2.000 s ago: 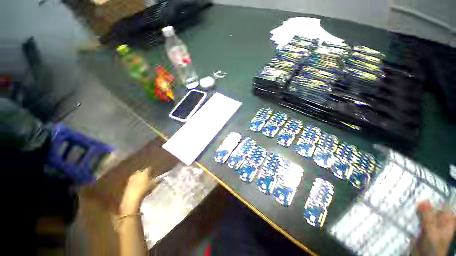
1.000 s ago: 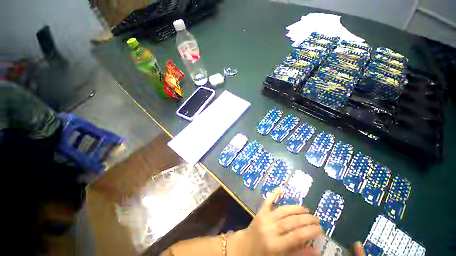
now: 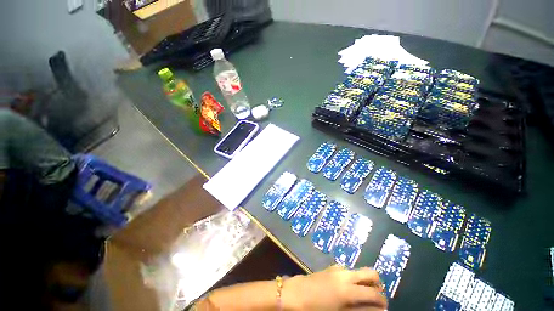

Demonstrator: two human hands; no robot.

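Note:
Blue circuit boards lie in two slanting rows on the dark green table, such as a bare board (image 3: 321, 157) at the back and a board with a white upper part (image 3: 353, 240) near the edge. My left hand (image 3: 343, 289) is at the bottom centre, palm down, beside a single board (image 3: 392, 265). Its fingertips are cut off or hidden, so I cannot tell if it holds anything. White-covered boards (image 3: 477, 290) lie in a pile at the lower right. My right hand is not in view.
A black tray (image 3: 486, 154) full of boards stands at the back right, with white sheets (image 3: 376, 51) behind. A white dome sheet stack (image 3: 254, 165) lies beside a phone (image 3: 237, 138). Bottles (image 3: 230, 84) and a red packet (image 3: 210, 113) stand behind. A box (image 3: 130, 258) holds clear plastic (image 3: 200, 252).
My left hand came from over the box to the near boards, then moved slightly down. My right hand and the clear dotted sheet it held have left the view.

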